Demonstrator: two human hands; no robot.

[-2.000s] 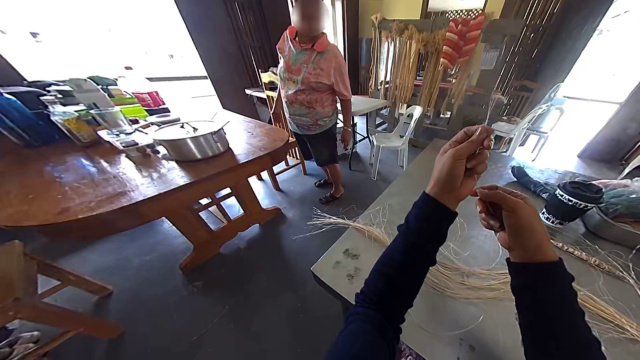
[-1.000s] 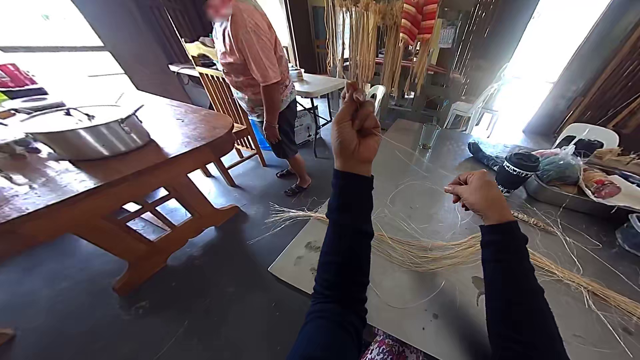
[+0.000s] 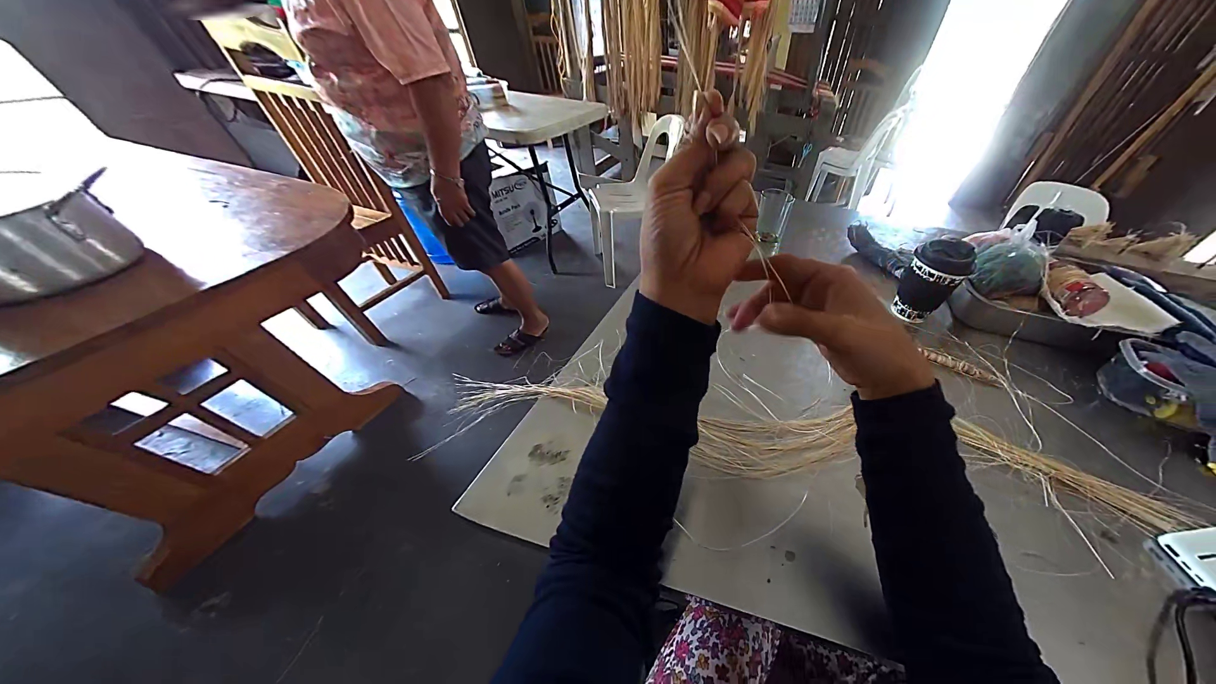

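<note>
My left hand (image 3: pixel 701 214) is raised above the grey table (image 3: pixel 518 475), its fingers closed on thin pale fibre strands (image 3: pixel 686 47) that rise from its fingertips. Just right of it and lower is my right hand (image 3: pixel 836 318), thumb and fingers bent around a fine strand (image 3: pixel 777 275) that hangs from my left palm. Whether the right fingers pinch this strand cannot be told. Beneath both forearms, a long loose bundle of straw-coloured fibres (image 3: pixel 779 445) lies across the table, its frayed end past the left edge.
A drinking glass (image 3: pixel 771 220), a lidded black cup (image 3: pixel 934 275) and a metal tray (image 3: pixel 1012 318) with bagged items stand farther back. At right are a plastic tub (image 3: pixel 1154 385) and a white device (image 3: pixel 1187 556). A person (image 3: pixel 408 123) stands beyond the wooden table (image 3: pixel 313 237) at left.
My two hands, apart one second ago, are now close together. The standing person has turned and moved toward the wooden chair. The view has swung to the right.
</note>
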